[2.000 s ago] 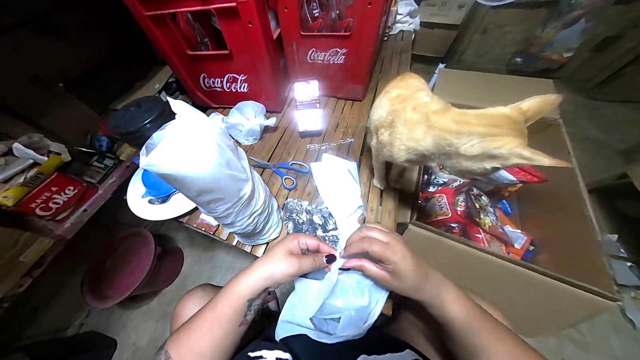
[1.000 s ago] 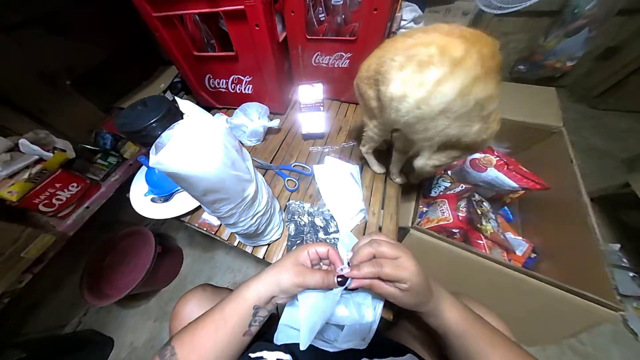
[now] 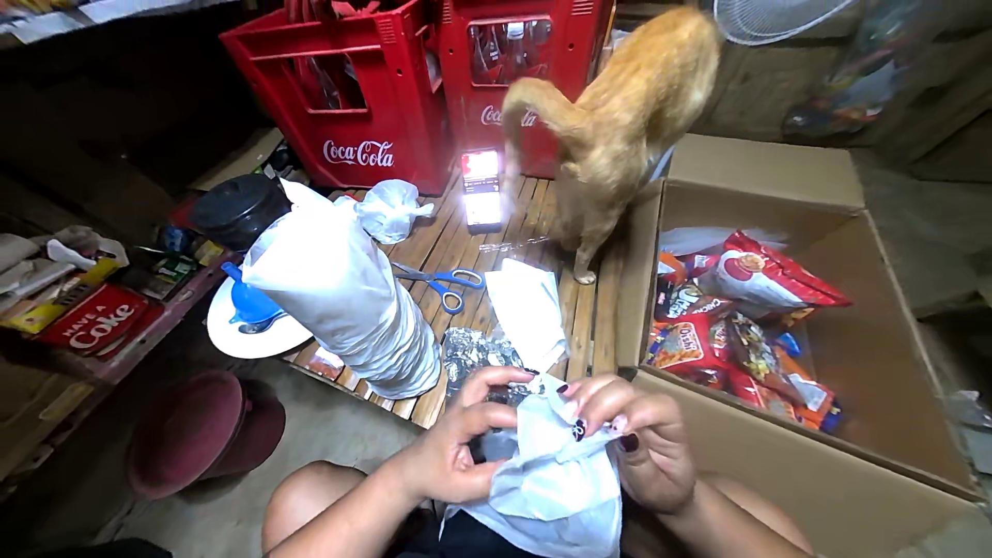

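Over my lap, a thin white plastic bag (image 3: 554,480) is gathered between both hands. My left hand (image 3: 469,446) pinches its left side, and my right hand (image 3: 639,434) grips its top right edge. Just beyond them on the bamboo slat table (image 3: 426,248) lie a silver and black patterned packet (image 3: 473,353) and a flat white bag (image 3: 528,310). Blue-handled scissors (image 3: 449,287) rest farther left, beside a tall wrapped white stack (image 3: 349,302). A small knotted clear bag (image 3: 391,211) and a lit phone (image 3: 482,190) are behind.
An orange cat (image 3: 620,116) stands at the table's back right. An open cardboard box (image 3: 883,310) of snack packets is on the right. Red bottle crates (image 3: 356,116) stand behind; a blue funnel (image 3: 254,304) on a white plate and a maroon bucket (image 3: 194,442) are left.
The cat has turned away from the box toward the crates, its tail now over the table. My hands have moved farther apart, spreading the upper part of the white bag.
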